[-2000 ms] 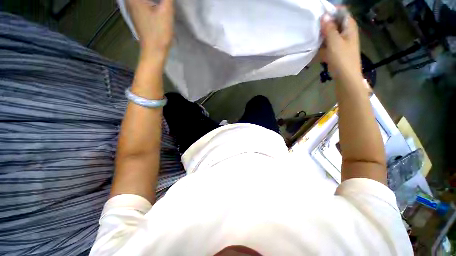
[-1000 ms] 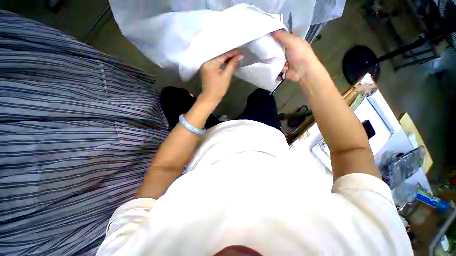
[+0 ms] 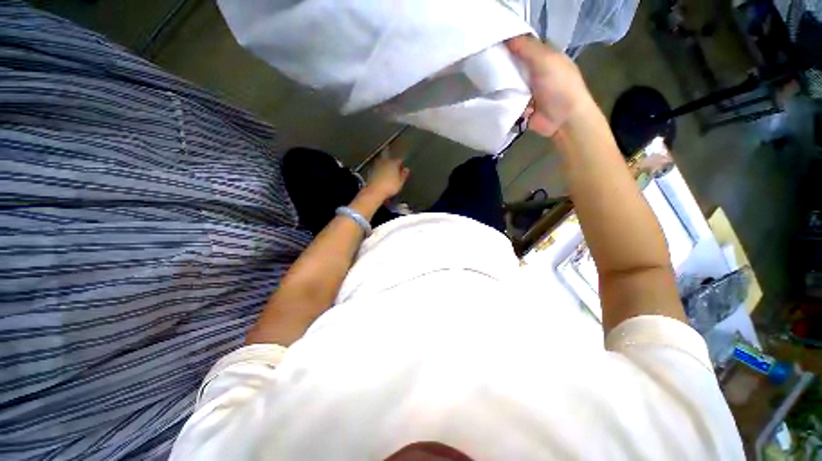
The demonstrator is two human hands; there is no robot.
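A white lining (image 3: 424,58) hangs at the top centre, folded, with its lower edge loose. My right hand (image 3: 554,90) grips its right side. A small dark item (image 3: 514,135), possibly thread snips, shows at my right hand's fingers; its shape is hard to see. My left hand (image 3: 388,173) is below the lining, near my body, not touching it. Its fingers look partly bent; whether they hold anything small cannot be told.
Striped garments (image 3: 117,234) fill the left side. At the right a side table (image 3: 662,158) holds white papers, a clear plastic packet (image 3: 718,297) and a blue-and-white item (image 3: 762,362). A round black stand base (image 3: 642,117) is on the floor behind it.
My left hand has let go of the lining and moved down towards my body. My right hand first moved inward with the lining bunched, then slightly up and right.
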